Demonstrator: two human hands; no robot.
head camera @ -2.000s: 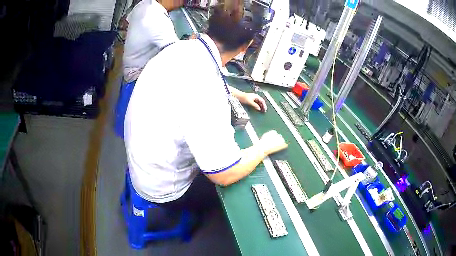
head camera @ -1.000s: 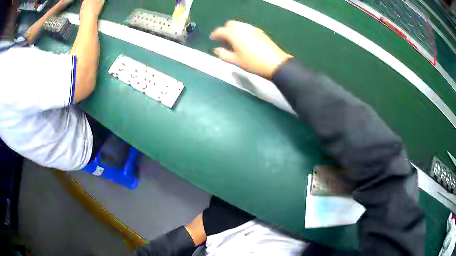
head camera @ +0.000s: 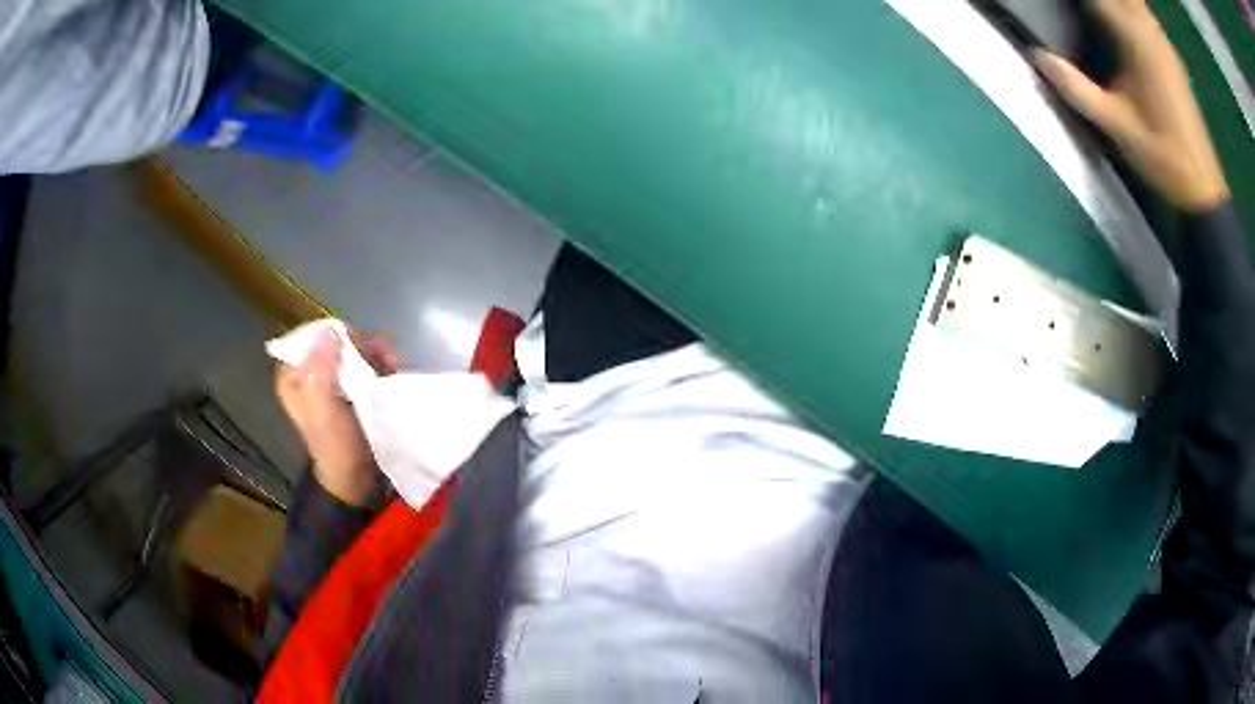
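Note:
My left hand (head camera: 330, 413) is at the left, away from the bench, with its fingers closed on a white cloth (head camera: 427, 420) that hangs towards my open jacket. My right hand (head camera: 1149, 117) is at the upper right, partly cut off by the top edge. It is beside a dark grey object (head camera: 1057, 25), also cut off; whether it grips this is unclear. A flat metal plate (head camera: 1046, 323) with small holes lies on white paper (head camera: 998, 399) on the green bench. My right sleeve is close to the plate's right end.
The green bench (head camera: 661, 151) runs diagonally, with a white strip (head camera: 1025, 110) along its far side. A blue stool (head camera: 282, 117) and a person's light sleeve (head camera: 97, 83) are at the upper left. A brown box (head camera: 227, 557) is at the lower left.
The view has swung down and right. My left hand has come into view with the white cloth. My right hand has moved from above the belt to beside the dark grey object.

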